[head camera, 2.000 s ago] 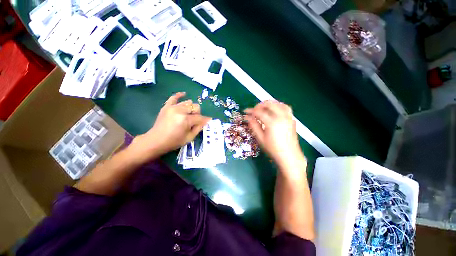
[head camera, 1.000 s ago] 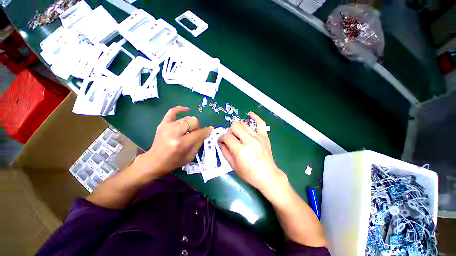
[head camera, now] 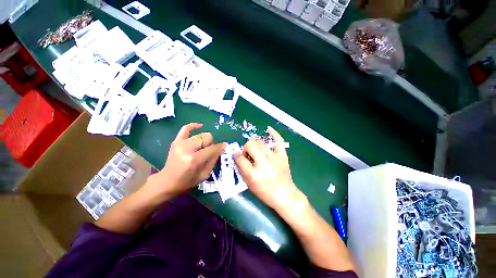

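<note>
A white plastic housing [head camera: 229, 182] lies on others in a small stack on the green bench, just in front of me. My left hand [head camera: 190, 157] is at its left upper side, thumb and index finger pinched together at its top end. My right hand [head camera: 266, 165] is at its right upper side, fingers bent over its edge. Whether a small contact is between the fingertips cannot be told. The loose metal contacts [head camera: 246, 127] lie just beyond the hands, partly hidden by my right hand.
Many loose housings [head camera: 111, 68] lie upper left, with a coppery pile [head camera: 68, 30] beyond. An open carton [head camera: 65, 168] with packed housings is at left, near a red stool [head camera: 35, 127]. A white foam bin [head camera: 372, 217] and blue marker [head camera: 339, 221] are at right. A bag [head camera: 373, 46] lies across the belt.
My right hand has moved left from the contact pile to the housing. My left hand stays beside it. The view has shifted, showing the blue marker and the far coppery pile.
</note>
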